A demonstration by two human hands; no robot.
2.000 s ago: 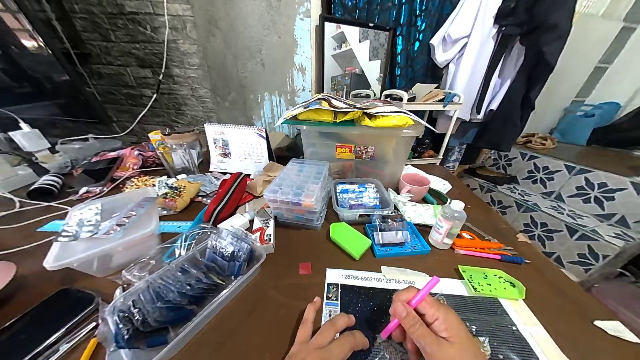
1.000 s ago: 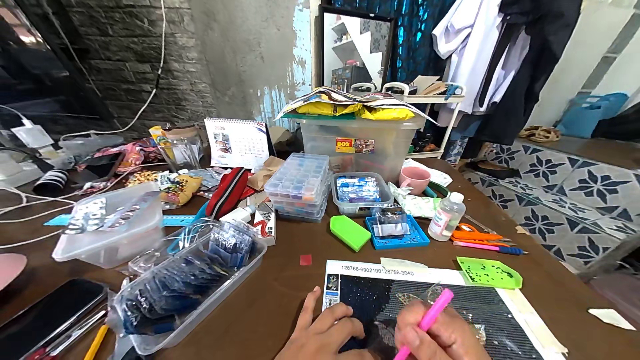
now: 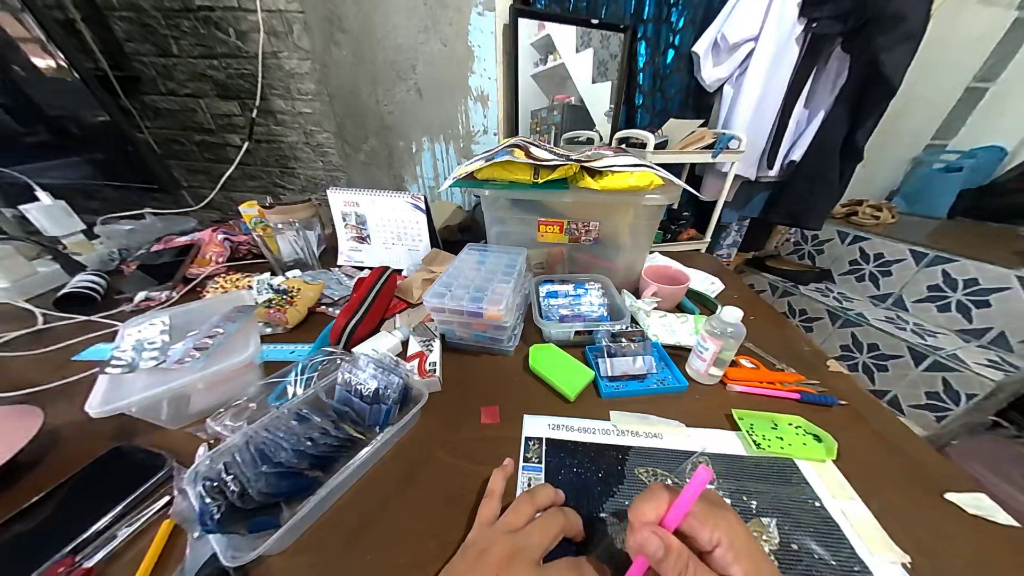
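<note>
A diamond painting canvas [image 3: 592, 472], dark with a white border, lies at the table's near edge, partly filled with dark drills. My left hand [image 3: 524, 532] rests spread on its lower left part, holding nothing visible. My right hand [image 3: 696, 532] grips a pink applicator pen [image 3: 684, 504] over the canvas; the pen's tip is out of view. A green tray [image 3: 784, 436] with dark drills sits at the canvas's upper right corner. Beyond the canvas are a bright green tray [image 3: 560, 370] and a blue tray [image 3: 640, 382] with small bags on it. A small red square [image 3: 490, 414] lies left of the canvas.
Left stand a long plastic container [image 3: 320, 512] of dark drill packets, a translucent tub [image 3: 176, 392] and a phone [image 3: 80, 504]. Behind are stacked organizer boxes [image 3: 480, 296], a large storage box [image 3: 568, 216] and a pink mug [image 3: 664, 282]. A bottle [image 3: 716, 346] and orange scissors [image 3: 760, 372] are right.
My right hand and the pink pen have moved a little down and right since two seconds ago. My left hand stays on the canvas, its fingers slightly shifted.
</note>
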